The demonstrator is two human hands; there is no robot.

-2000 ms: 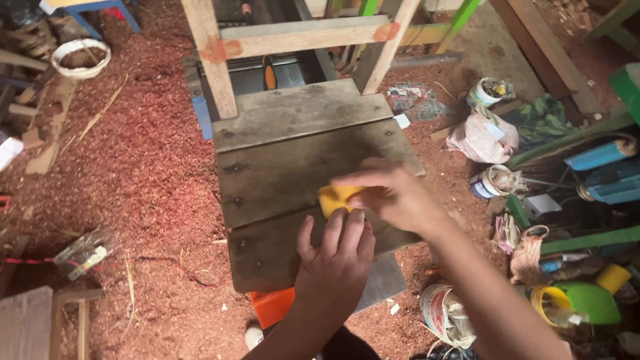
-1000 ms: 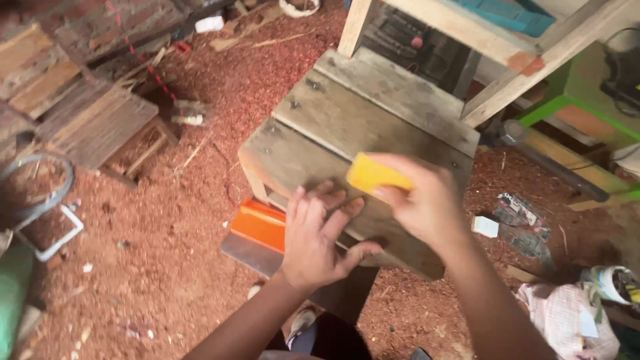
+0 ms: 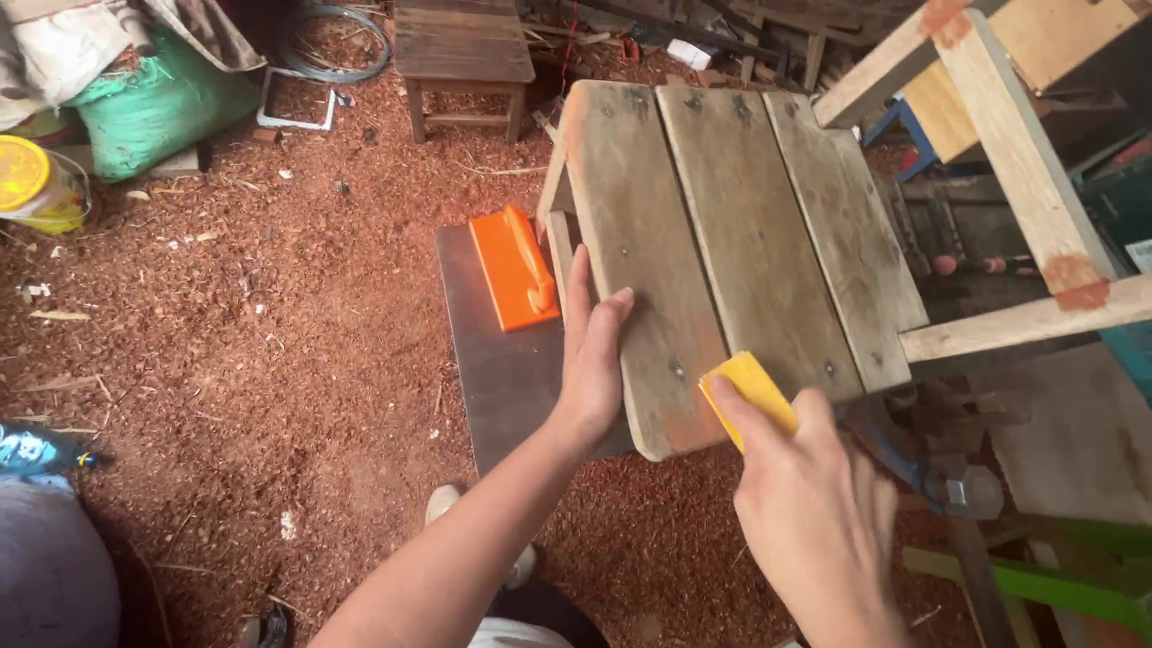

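A wooden chair (image 3: 756, 225) with a seat of three weathered planks stands before me, its paler back frame at the upper right. My right hand (image 3: 814, 495) grips a yellow block (image 3: 751, 391), perhaps a sanding block, over the seat's near corner. Reddish patches mark the wood there and on the back frame's joints. My left hand (image 3: 596, 360) rests against the seat's left edge, fingers apart, thumb on the front plank. Left of the seat, an orange plastic float (image 3: 513, 270) with a handle lies on a dark board (image 3: 486, 378).
Reddish shavings cover the ground. A small wooden stool (image 3: 463, 45) stands beyond the chair. At left are a green sack (image 3: 162, 108), a yellow-lidded bucket (image 3: 22, 180) and a plastic bottle (image 3: 36, 450). A bright green frame (image 3: 1062, 580) is at lower right.
The view has turned strongly, so the chair back now shows at the right. My left hand has gone from the seat's top to its edge. The yellow block remains in my right hand.
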